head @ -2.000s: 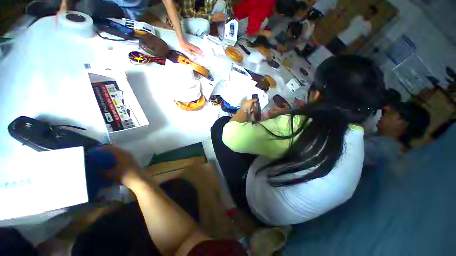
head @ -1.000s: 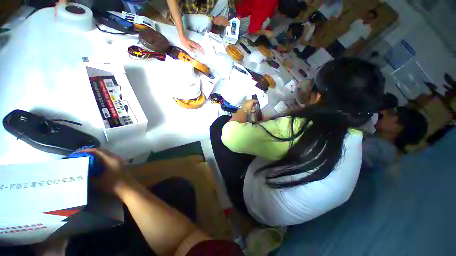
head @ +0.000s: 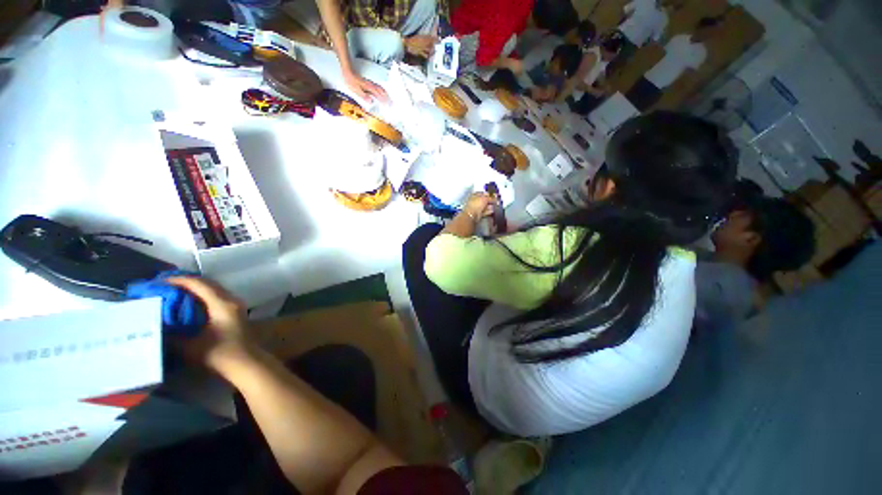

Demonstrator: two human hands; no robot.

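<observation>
My right hand [head: 215,321] is closed around a crumpled blue cloth [head: 172,298] at the right end of a white printed box [head: 77,363]. The box has red print and a red and dark graphic, and is cut off by the left edge. A blurred skin-toned patch shows below the box; I cannot tell if it is my left hand. A long glossy black device [head: 73,259] with a cord lies on the table behind the box. An open white box [head: 253,208] with black, red and white printed pieces inside stands beyond my right hand.
A person [head: 580,329] with long dark hair sits close on the right. Wires [head: 276,103], yellow-orange rings [head: 367,198] and a large white roll [head: 138,33] are on the table [head: 77,126]. Brown cardboard [head: 329,334] is near my lap. More people sit beyond.
The box has tilted from a plain white face to show its red-printed side. My right hand has shifted slightly, and more of the blue cloth shows over the box's corner.
</observation>
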